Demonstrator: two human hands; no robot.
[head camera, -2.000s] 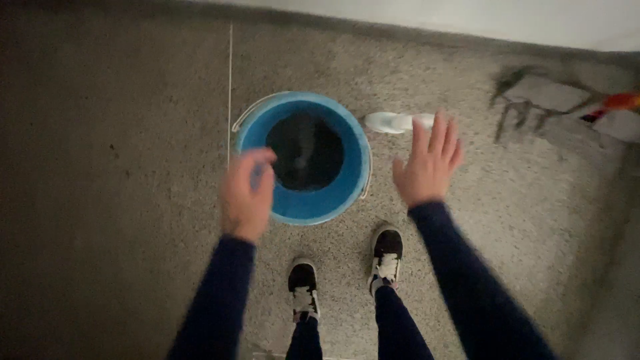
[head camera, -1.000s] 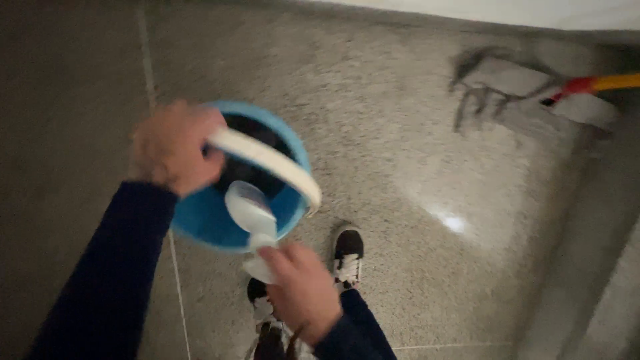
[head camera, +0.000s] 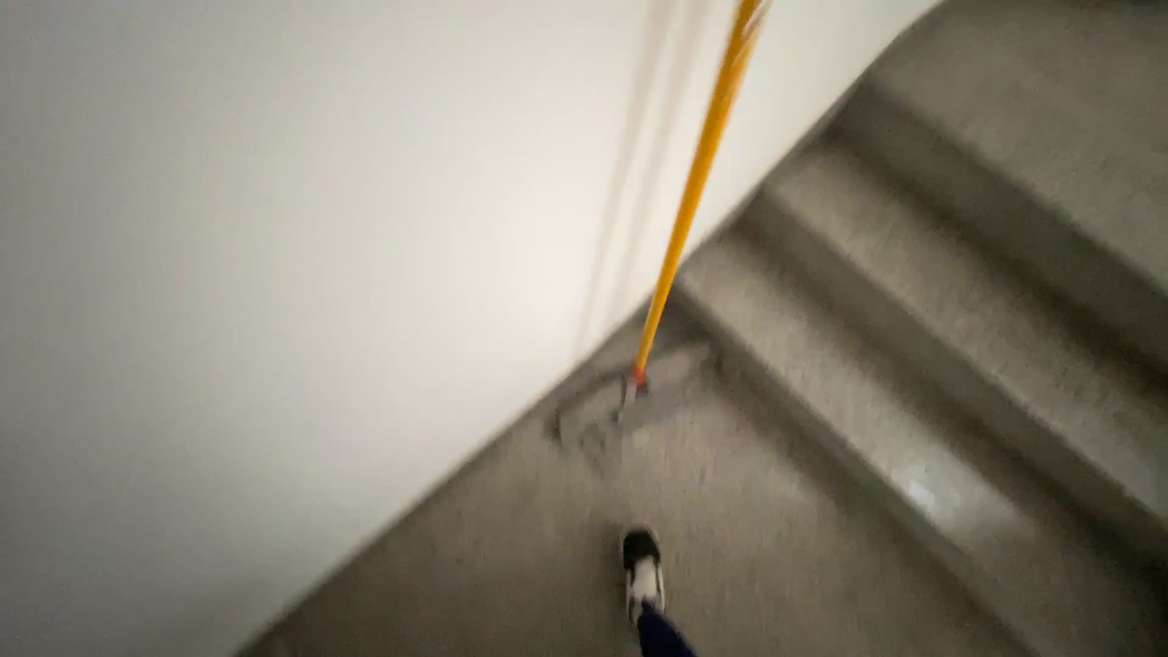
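Observation:
Neither my left hand nor my right hand is in the picture, so what they hold is hidden. A flat mop with a grey head (head camera: 593, 415) rests on the floor at the foot of the stairs. From a red joint its yellow pole (head camera: 698, 178) rises along the white wall and runs out at the top edge. The mop head is blurred, with strands spread on the floor. The blue bucket and the white bottle-like thing are outside this view.
Concrete stairs (head camera: 849, 356) go up on the right. The white wall (head camera: 301, 237) fills the left and meets the speckled floor (head camera: 511, 547) along a slanting edge. One black-and-white shoe (head camera: 644, 570) stands on the floor below the mop.
The view has swung strongly to the mop and stairs. Both hands and the blue bucket have left it. A second ago one hand held the bucket's handle and the other a white plastic thing.

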